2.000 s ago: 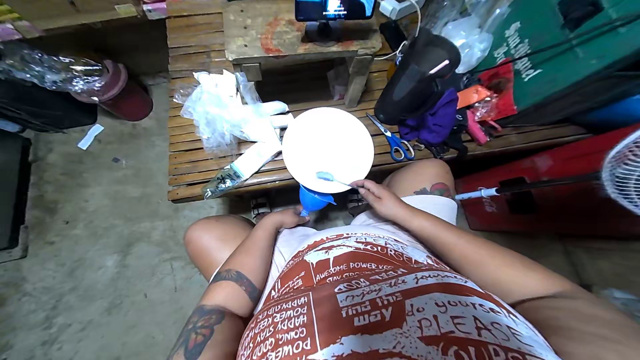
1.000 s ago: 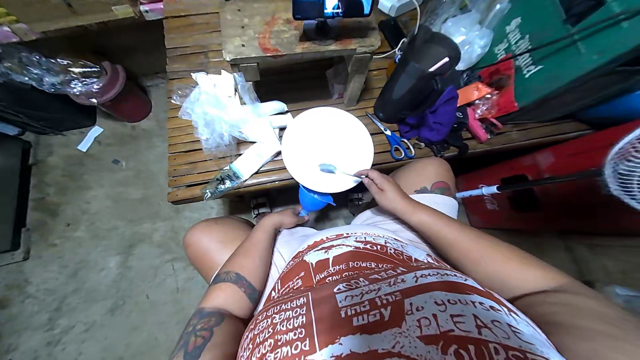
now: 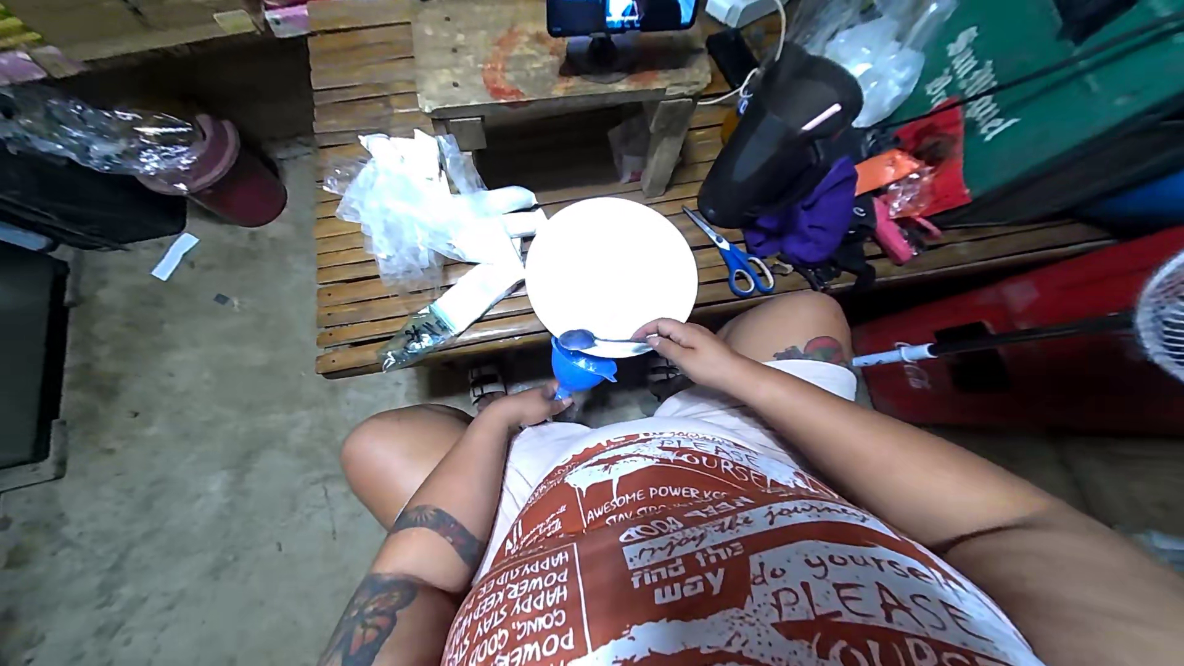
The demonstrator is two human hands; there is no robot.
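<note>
My right hand (image 3: pixel 689 351) grips the handle of a metal spoon (image 3: pixel 601 342), whose bowl hangs at the near edge of a round white container (image 3: pixel 611 268), just above a blue plastic funnel (image 3: pixel 583 368). The inside of the white container is too bright to make out. Below the funnel, my left hand (image 3: pixel 532 407) is closed around its narrow lower end, between my knees; whatever is under the spout is hidden. Left of the container lie clear plastic bags (image 3: pixel 407 208) and a packet (image 3: pixel 421 338). Blue-handled scissors (image 3: pixel 740 264) rest on its right.
Everything stands on a slatted bamboo bench (image 3: pixel 361 319). A small wooden stool (image 3: pixel 555 55) behind holds a phone on a stand (image 3: pixel 622 17). To the right are a black container (image 3: pixel 782 139), a purple cloth (image 3: pixel 809 217) and a fan (image 3: pixel 1161 314); a dark red bin (image 3: pixel 240 180) is at the left.
My right hand has drawn the spoon from over the white container toward its near edge, above the funnel. The left hand has stayed at the funnel.
</note>
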